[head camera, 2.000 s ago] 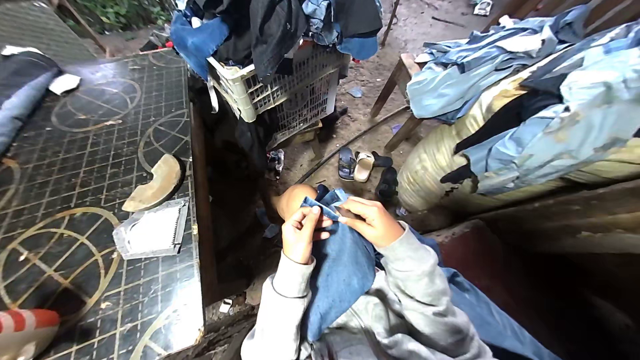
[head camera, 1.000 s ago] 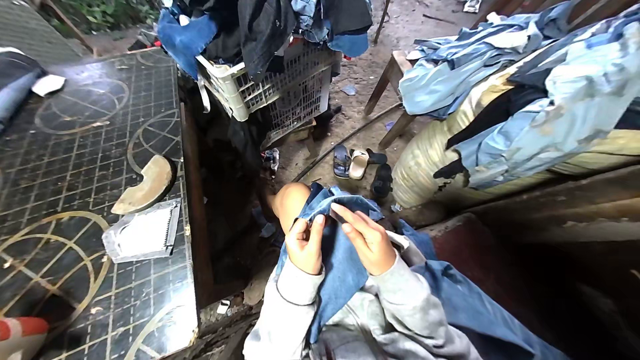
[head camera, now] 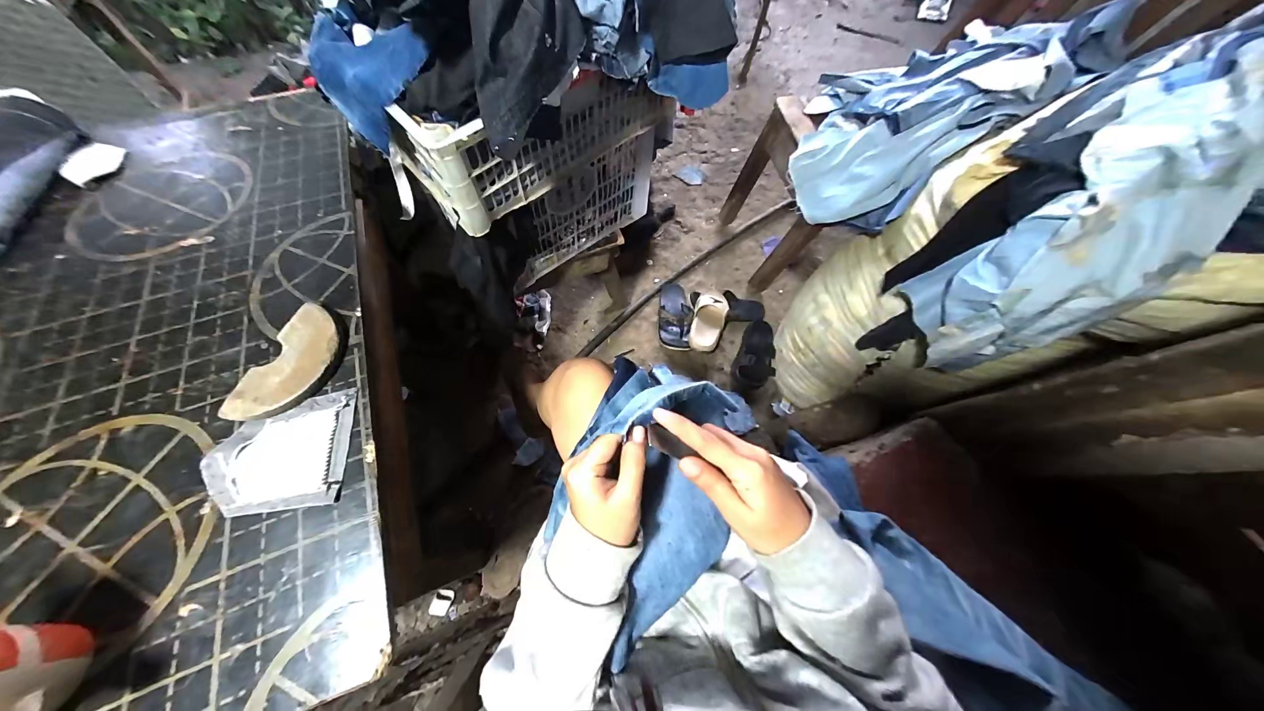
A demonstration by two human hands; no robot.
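A piece of blue denim [head camera: 681, 523] lies across my lap, its folded upper edge raised between my hands. My left hand [head camera: 607, 484] pinches that edge between thumb and forefinger. Close beside it on the right, my right hand [head camera: 741, 479] holds a small dark flat object [head camera: 671, 440] between thumb and fingers, its end against the denim edge; I cannot tell what it is. More blue denim [head camera: 948, 592] trails down to the right past my grey sleeve.
A dark patterned table [head camera: 286, 543] at the left bears a curved tan piece [head camera: 286, 363] and a clear plastic packet [head camera: 281, 454]. Ahead stands a plastic crate [head camera: 553, 163] heaped with clothes. Sandals [head camera: 708, 322] lie on the ground. Denim covers a bulging sack [head camera: 839, 326] at the right.
My hands were raised on either side of the denim edge two seconds ago. They are now lower and closer together, and the dark flat object shows in my right hand.
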